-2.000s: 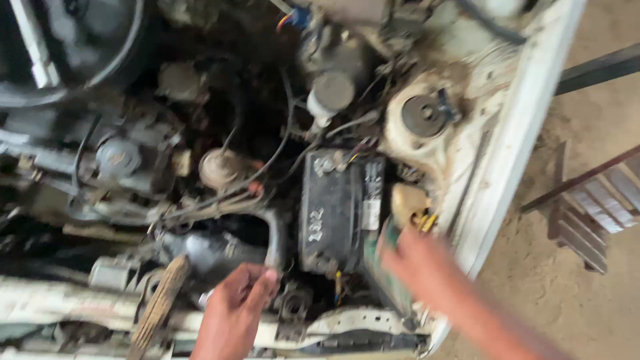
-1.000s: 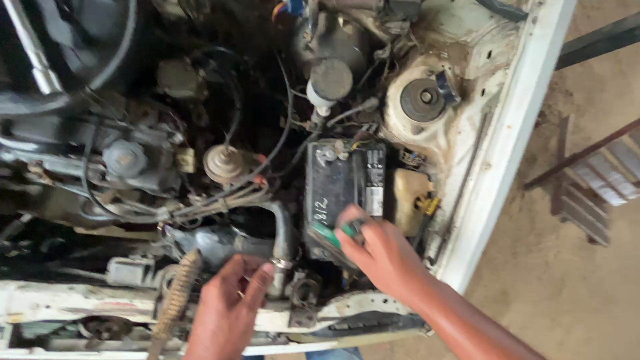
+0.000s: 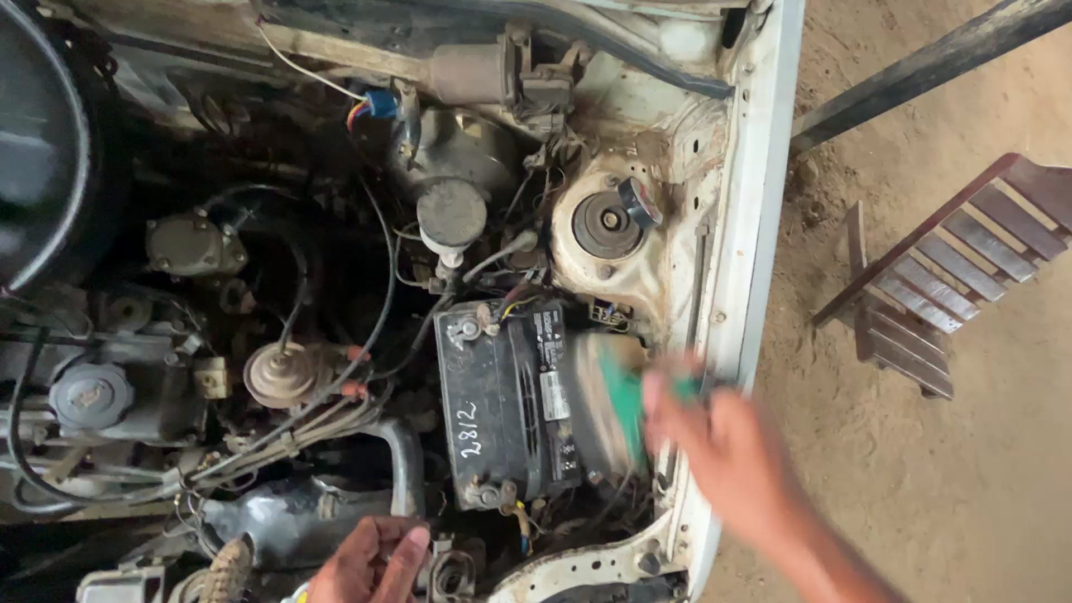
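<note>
Blurred by motion, my right hand (image 3: 712,427) grips a green item (image 3: 621,398), perhaps a cloth or brush, over the space between the car battery (image 3: 507,402) and the white fender edge. The battery is black, with handwritten marks and a printed label on top. My left hand (image 3: 368,561) is at the bottom, thumb and fingertips together near the lower end of a metal coolant pipe (image 3: 406,469); whether something small is between them cannot be told. A ribbed, rope-like brown thing (image 3: 226,569) lies left of it.
Around the hands are the strut mount (image 3: 610,224), the brake fluid reservoir (image 3: 452,216), a ribbed round valve (image 3: 280,374), hoses and loose wires. The white fender edge (image 3: 754,251) runs down the right. Beyond it are a slatted wooden chair (image 3: 946,260) and a dark pole (image 3: 921,71) over sandy ground.
My right hand has moved with the green item from over the battery to its right side, by the fender. My left hand stays near the pipe's lower end.
</note>
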